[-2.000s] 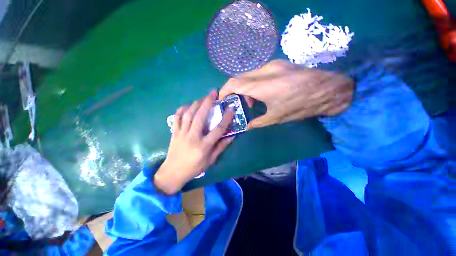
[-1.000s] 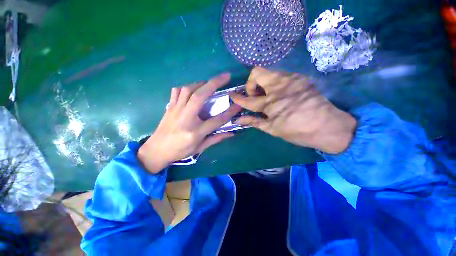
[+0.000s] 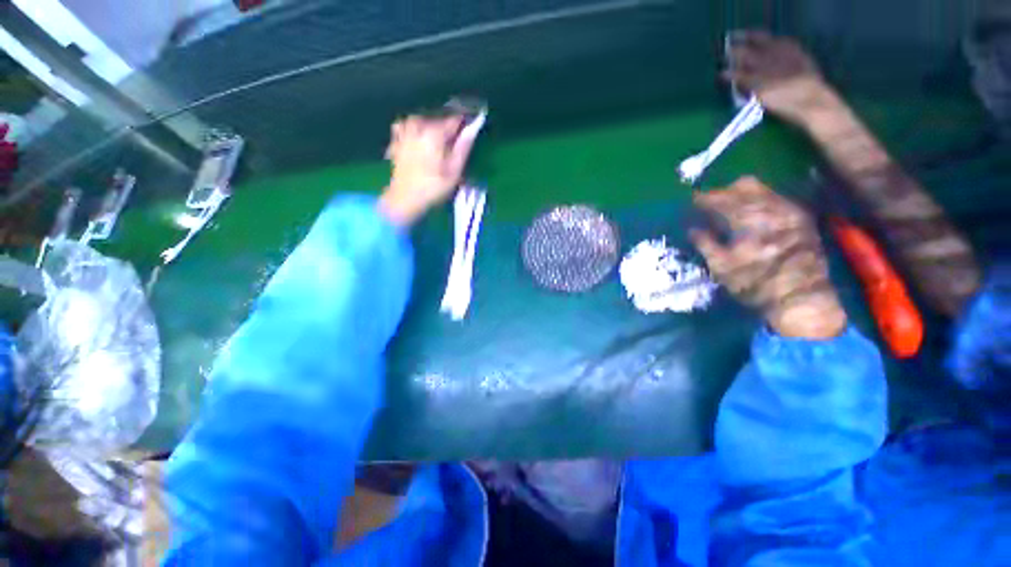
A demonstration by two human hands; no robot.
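My left hand (image 3: 425, 161) is stretched forward over the lighter green strip and holds a device housing (image 3: 469, 120), mostly hidden by the fingers. White cables (image 3: 463, 253) trail from it toward me over the dark-green surface. My right hand (image 3: 765, 249) is above the surface, just right of a pile of small white plastic parts (image 3: 665, 277). Its fingers are bent and blurred; I cannot tell whether they hold anything. The round dimpled dish (image 3: 570, 248) lies left of the pile.
Another person's hand (image 3: 776, 72) holds a unit with white cables (image 3: 723, 144) at the upper right. An orange-red handled tool (image 3: 881, 290) lies right of my right hand. Several units with cables (image 3: 217, 175) stand along the left. A clear crumpled plastic bag (image 3: 94, 349) is at the left edge.
My hands have separated. My left hand has moved forward with the housing, and my right hand has moved right beside the white pile. The view has shifted, showing the strip and another person's arm.
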